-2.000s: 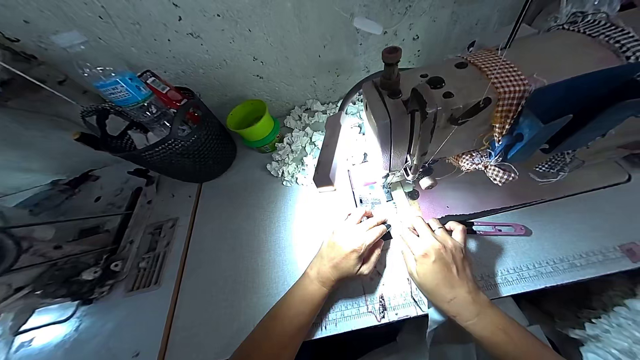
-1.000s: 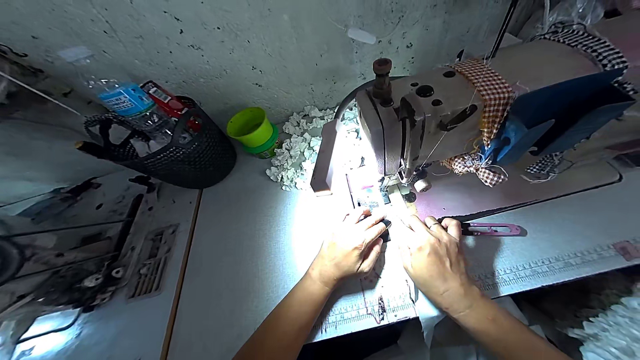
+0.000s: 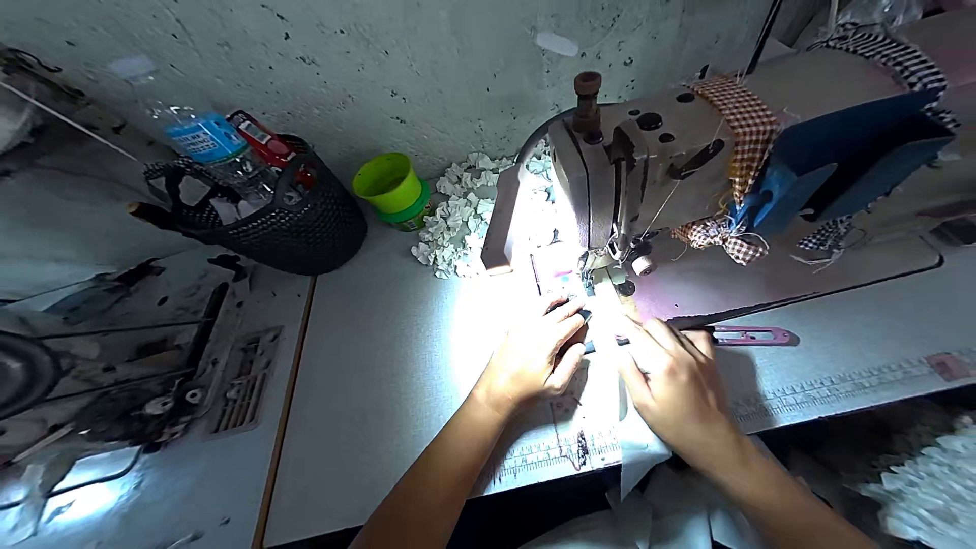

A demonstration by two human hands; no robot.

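Note:
An industrial sewing machine [image 3: 648, 152] stands over the table, its needle area brightly lit. My left hand [image 3: 537, 351] lies palm down just left of and in front of the presser foot, fingertips on small dark pieces by the foot. My right hand [image 3: 675, 370] rests to the right, its fingers on a strip of white fabric [image 3: 640, 446] that runs from the foot over the table's front edge. Glare hides how firmly either hand grips. A pink-handled cutter [image 3: 751, 336] lies beside my right fingers, its other end partly hidden by them.
Crumpled white fabric pieces [image 3: 457, 221] are heaped behind the machine's left side. Beside them stands a green cup [image 3: 387, 183]. A dark woven basket [image 3: 305, 221] holds a plastic bottle [image 3: 210, 141]. Measuring tape [image 3: 846, 387] runs along the front edge. Another machine [image 3: 137, 389] is at left.

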